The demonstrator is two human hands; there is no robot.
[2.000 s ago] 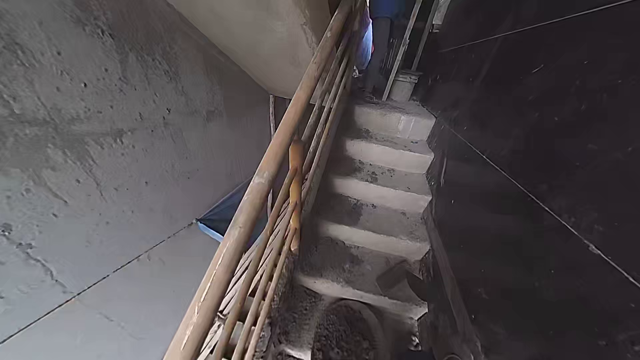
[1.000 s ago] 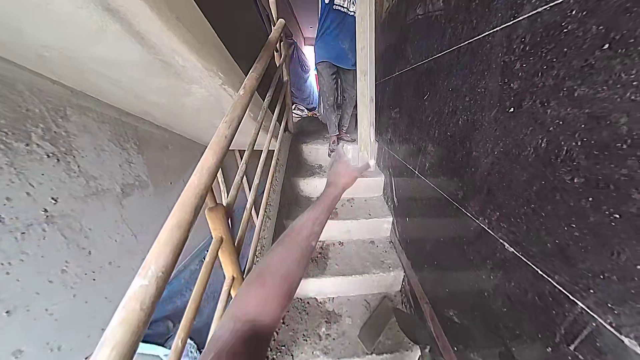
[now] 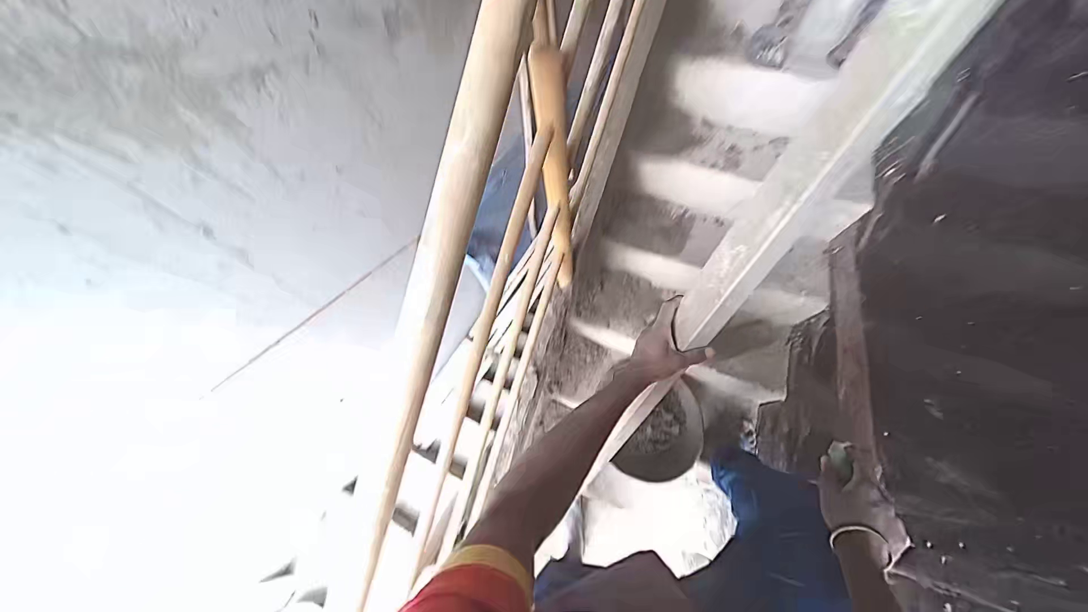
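Note:
A long pale straight bar (image 3: 790, 195), probably a straightedge, slants down across the stairs. My left hand (image 3: 667, 348) grips it near its lower part, thumb and fingers around its sides. My right hand (image 3: 854, 497), with a band at the wrist, is low at the right beside the dark wall, its fingers closed on a small greenish object (image 3: 840, 463) that I cannot identify. Below the left hand, partly behind the bar, a round pan (image 3: 659, 459) holds grey mortar or rubble.
A wooden pole handrail (image 3: 450, 195) with thin bars runs along the left of the concrete steps (image 3: 697, 183). A dark wall (image 3: 986, 340) stands at the right. Another person's feet (image 3: 769, 44) are on the upper steps. A white sack (image 3: 663, 518) lies below the pan.
My left hand, stretched up the stairs a second ago, now grips the bar lower down. The bar, upright near the other person before, now slants toward me. The view has tilted down.

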